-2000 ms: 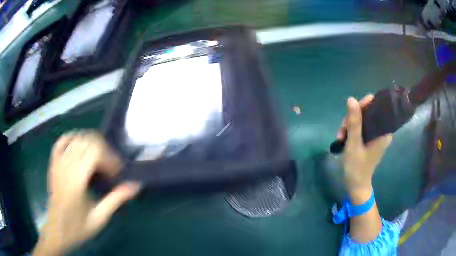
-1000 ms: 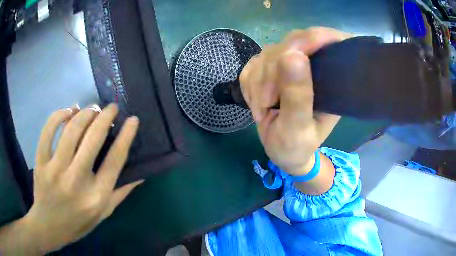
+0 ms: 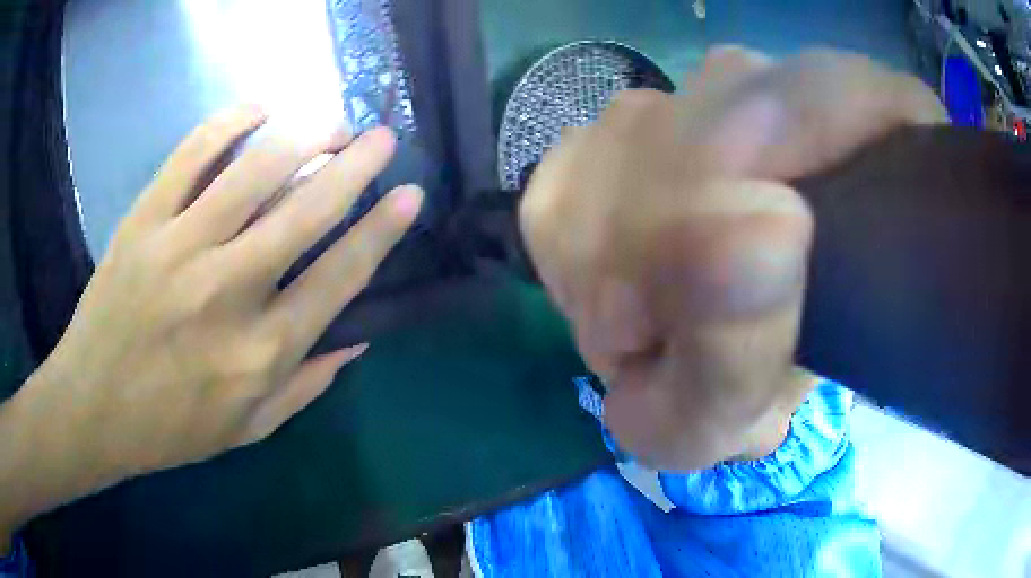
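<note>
My left hand [image 3: 243,288] lies spread on the device unit [image 3: 136,102], fingertips on its silver area and the patterned strip [image 3: 373,68] beside it. The unit sits in a black tray [image 3: 458,102] at the upper left. My right hand [image 3: 678,260], blurred, is closed round the dark electric screwdriver [image 3: 921,260]. The screwdriver's nose points left, over or near the tray's right edge; its tip is too blurred to place exactly. The round perforated screw plate [image 3: 565,102] lies right of the tray, partly hidden behind my right hand.
The dark green bench [image 3: 430,418] has its front edge below my hands. Blue sleeve cloth [image 3: 724,531] shows at the bottom. A white surface [image 3: 938,485] is at the lower right. Cables and a blue item [image 3: 961,79] are at the upper right.
Since one second ago, the screwdriver nose has moved left from the screw plate to the tray's edge. The tray and plate appear farther right in view. My left hand still rests on the unit.
</note>
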